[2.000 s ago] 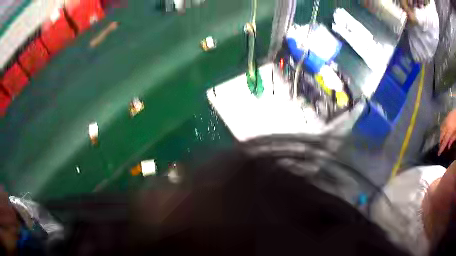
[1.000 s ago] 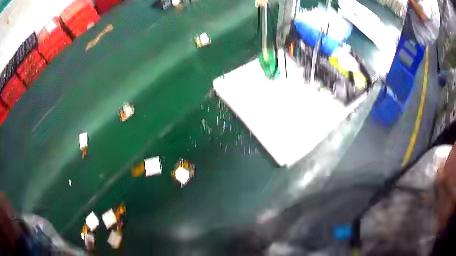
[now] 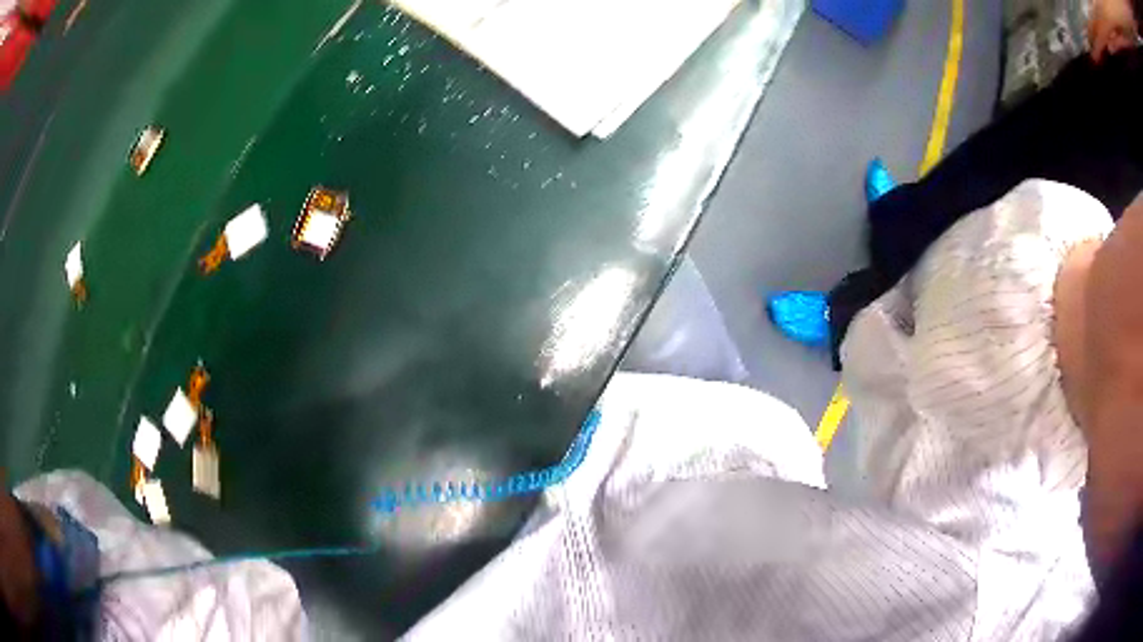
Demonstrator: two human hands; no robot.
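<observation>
My left hand (image 3: 18, 564) is cut off by the left edge, with a blue strap on the wrist. My right hand (image 3: 1113, 401) is blurred and cut off by the right edge. No fingers show on either. A watch housing (image 3: 322, 223) with a white square in it lies on the dark-green bench (image 3: 414, 326). Beside it lies a white display module (image 3: 246, 232) with an orange tail. Another small housing (image 3: 147, 148) and a module (image 3: 74, 263) lie farther left. Several modules (image 3: 182, 416) lie grouped above my left sleeve.
A thin blue-green strap cord (image 3: 489, 487), partly coiled, runs from my left wrist across the bench. A white board (image 3: 564, 57) lies at the top. Right of the bench edge are grey floor, a yellow line, a blue bin (image 3: 860, 15), and dark-trousered legs with blue shoe covers (image 3: 802, 317).
The view has swung down and right, so the board has moved up and the equipment has left view. The dark blur below has gone; my white striped sleeves and the cord now show.
</observation>
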